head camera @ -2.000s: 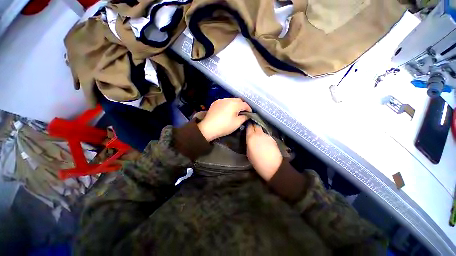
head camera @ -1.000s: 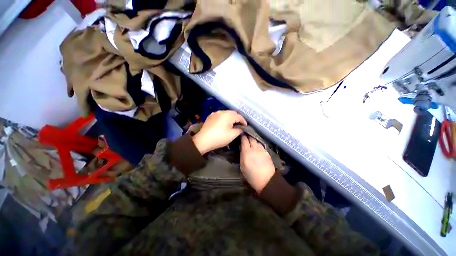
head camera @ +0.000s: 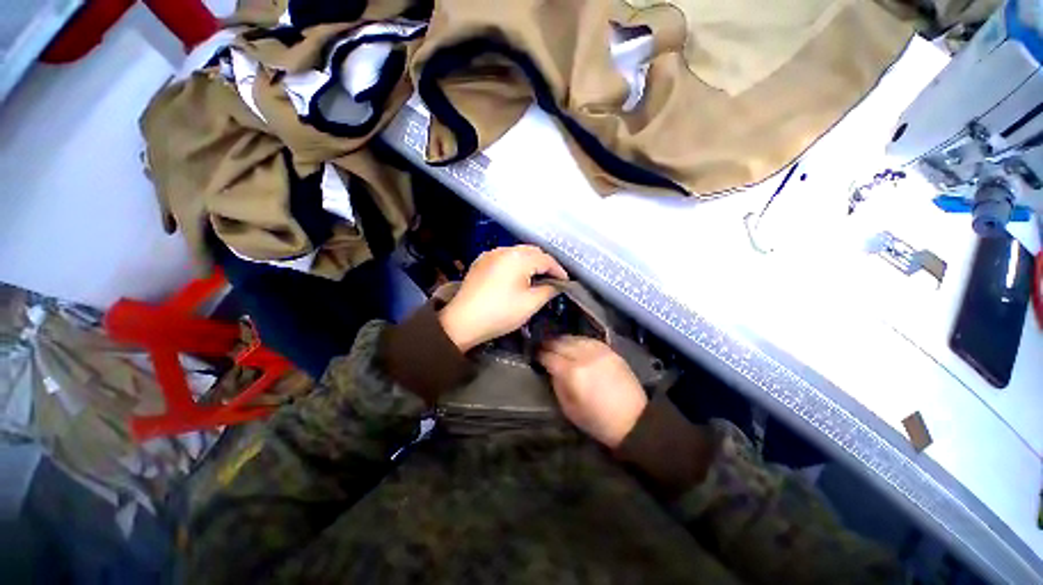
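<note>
A grey-brown pouch with light stitching lies on my lap, its mouth open and dark inside. My left hand pinches the far edge of the pouch mouth between thumb and fingers. My right hand is at the opening, its fingertips inside and hidden in the dark. Whether the right fingers hold anything cannot be seen.
The white table's ruler edge runs just beyond the pouch. Tan garment pieces lie on it. A sewing machine, phone and brown scrap are right; a red stool is left.
My right hand has moved away from my left hand, down and towards me, and its fingers have gone into the pouch. The pouch mouth is wider open. My left hand stays at the edge.
</note>
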